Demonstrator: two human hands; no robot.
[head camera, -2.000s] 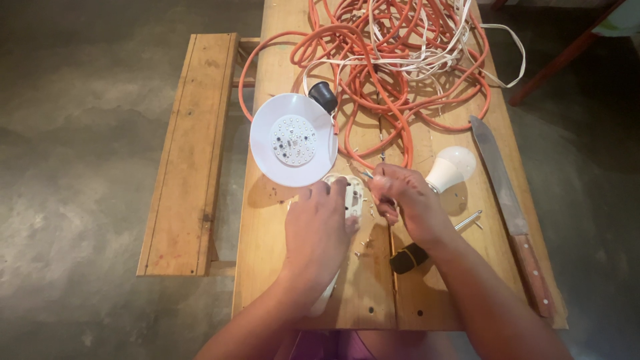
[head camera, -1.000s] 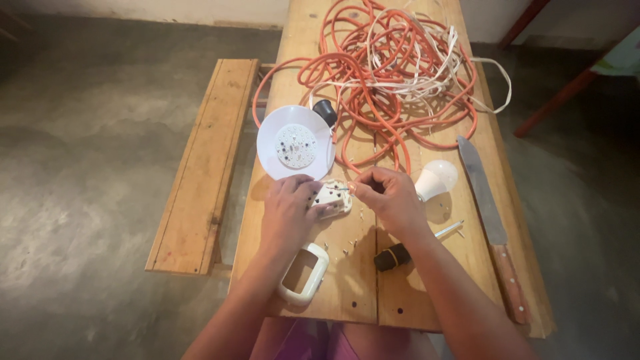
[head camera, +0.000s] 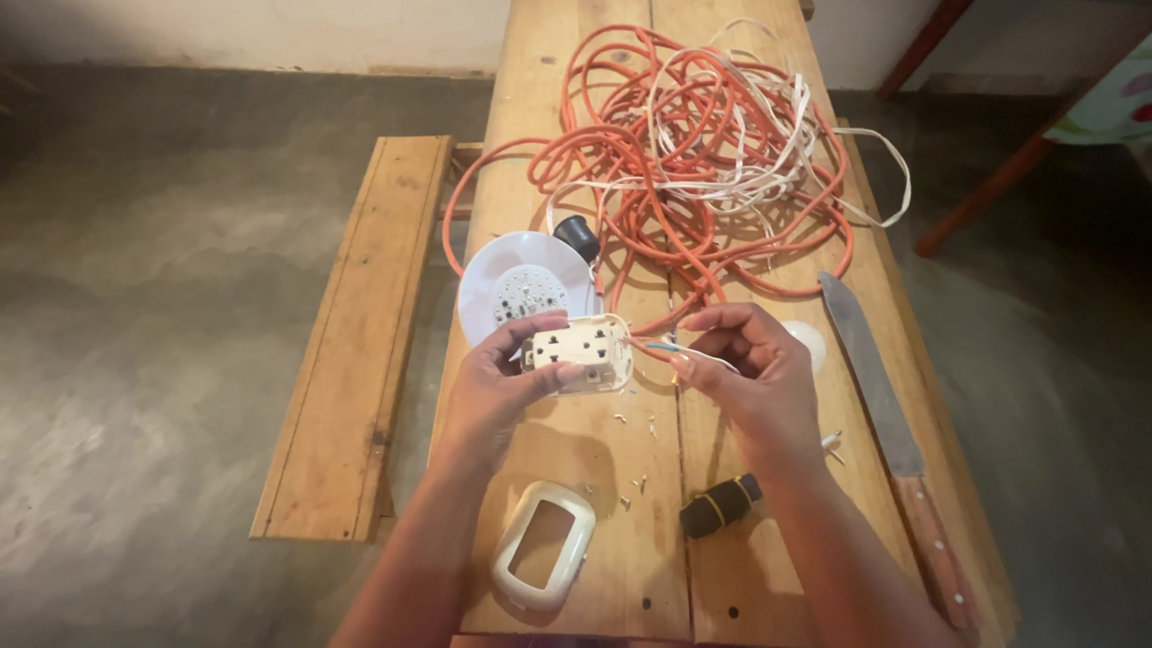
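My left hand (head camera: 504, 387) grips a cream multi-outlet electrical socket (head camera: 580, 353) by its left side, above the wooden table. At the socket's right end, my right hand (head camera: 751, 369) pinches thin wires (head camera: 661, 346), one with blue insulation and one white. Behind my left hand lies a white round lamp part with an LED board (head camera: 531, 292), beside a black bulb holder (head camera: 577, 238). Nearer me rests the cream socket cover frame (head camera: 544, 546). A screwdriver with a black and yellow handle (head camera: 720, 506) lies partly under my right forearm.
Tangled orange cable (head camera: 621, 144) and white wire (head camera: 801, 126) cover the table's far part. A large knife (head camera: 873, 378) lies along the right edge. A white bulb (head camera: 804, 346) is partly behind my right hand. Small screws (head camera: 625, 501) are scattered mid-table. A wooden bench (head camera: 351, 360) stands left.
The socket has been lifted toward the camera in my left hand, and its front face shows more fully. My right hand has moved a little away from it, with the wires between its fingers.
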